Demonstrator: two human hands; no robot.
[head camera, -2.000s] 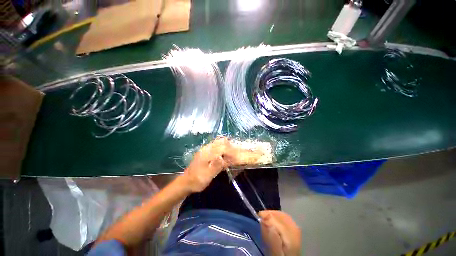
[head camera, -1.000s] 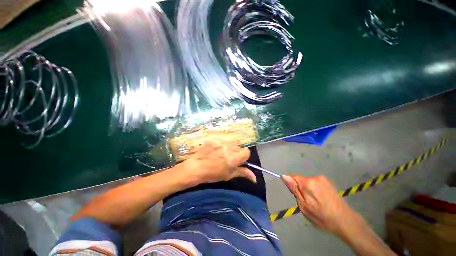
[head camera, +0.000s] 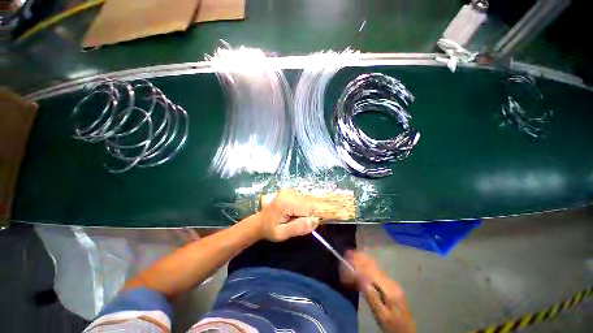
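A thin pale strip (head camera: 331, 248) runs slanting between my hands in front of the bench edge. My left hand (head camera: 290, 216) is closed on its upper end, against the near side of the yellow-tan wooden block (head camera: 337, 205). My right hand (head camera: 376, 286) is lower right, off the bench, blurred, and holds the strip farther along. Glassy clear strands (head camera: 370, 195) lie around the block. Two fanned bundles of clear strips (head camera: 257, 123) lie beyond it. A thick open ring of dark shiny strips (head camera: 344, 133) lies right of them.
Spread silver loops (head camera: 146, 123) lie at the left and a small dark coil (head camera: 525, 107) at the far right. A pale rail (head camera: 390, 60) runs along the far side. Cardboard sheets (head camera: 140, 23) lie beyond it. A blue bin (head camera: 432, 235) and clear bag (head camera: 84, 266) are below the bench.
The view has swung back up and left since one second ago. My hands still hold the strip between them; my right hand is now lower and nearer my body.
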